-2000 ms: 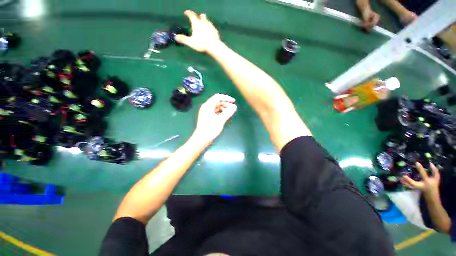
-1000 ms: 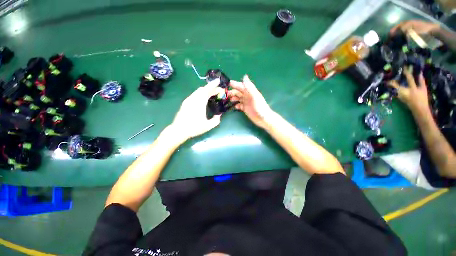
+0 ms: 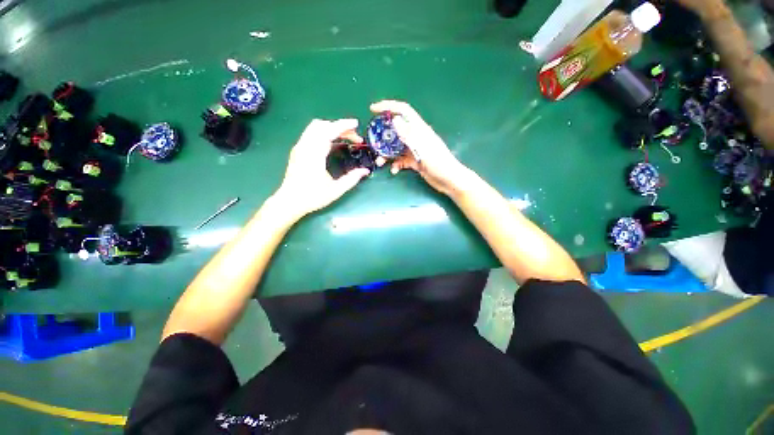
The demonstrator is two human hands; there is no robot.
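My left hand (image 3: 318,166) holds a black housing (image 3: 350,160), its open side towards my right hand. My right hand (image 3: 416,146) holds a round blue-and-silver disc (image 3: 385,136) by its edge, face up. Thin red wires run between the disc and the housing. The two parts are apart but close together, above the green bench. My left fingers partly hide the housing.
Black units (image 3: 64,183) are piled at the left; more lie at the right. Nearer left are a loose disc (image 3: 159,141), a unit with a disc (image 3: 243,95) and a thin rod (image 3: 217,213). A drink bottle (image 3: 594,53) and another person's arm (image 3: 737,51) are at the right.
My right hand had reached to the far bench; both hands then came together on a unit. Now the disc is held apart from the housing. The view has shifted.
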